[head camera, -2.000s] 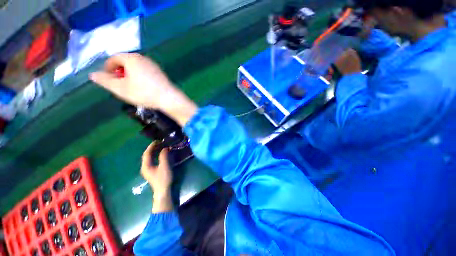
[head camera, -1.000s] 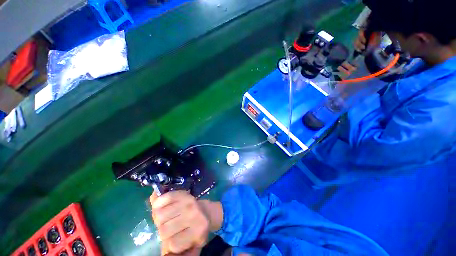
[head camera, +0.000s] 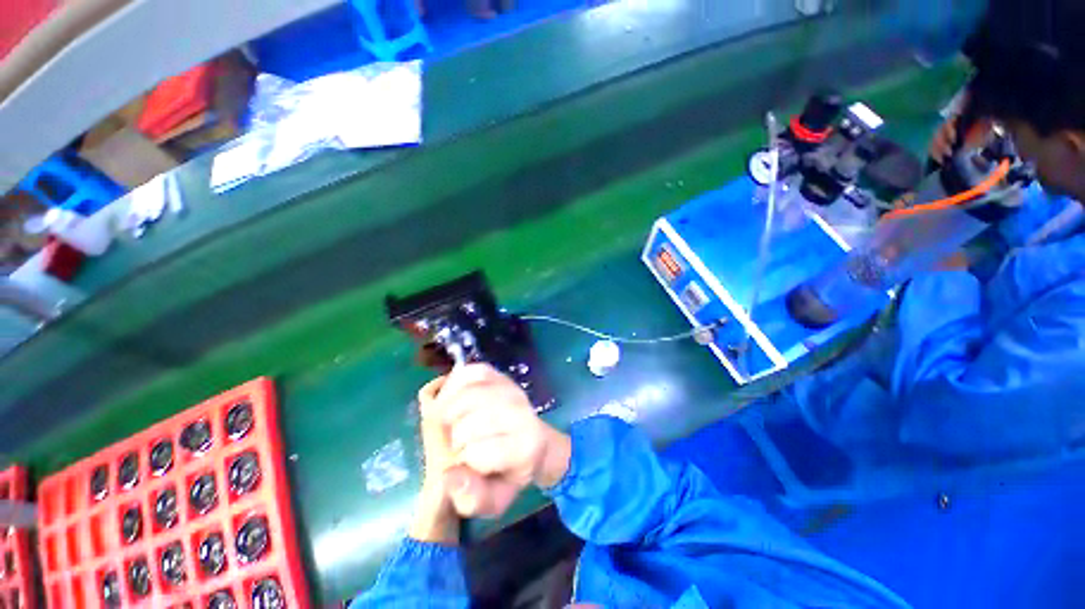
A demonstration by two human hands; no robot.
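Note:
The black toggle-clamp fixture (head camera: 482,327) with silver bolts and linkage stands on the green bench. Its lever comes down towards me. My right hand (head camera: 494,434) is closed around the lever's grip, which it hides. My left hand (head camera: 436,470) is upright just left of and partly behind my right hand, close against it; its fingers are mostly hidden, so I cannot tell what it holds. No round unit is visible in the fixture. An orange-red parts tray (head camera: 280,512) at lower left holds several round black units (head camera: 244,473), with some left pockets empty.
A thin tube (head camera: 595,331) runs from the fixture to a blue controller (head camera: 738,256) with a gauge (head camera: 763,167). A white disc-like bottle (head camera: 603,356) and small clear bag (head camera: 384,465) lie nearby. A coworker's blue sleeve (head camera: 976,333) is at right. A plastic bag (head camera: 339,113) lies behind.
My right hand came down from a raised position with the red grip and stays low on the lever. My left hand, out of sight one second ago, now shows beside it. The view has shifted left.

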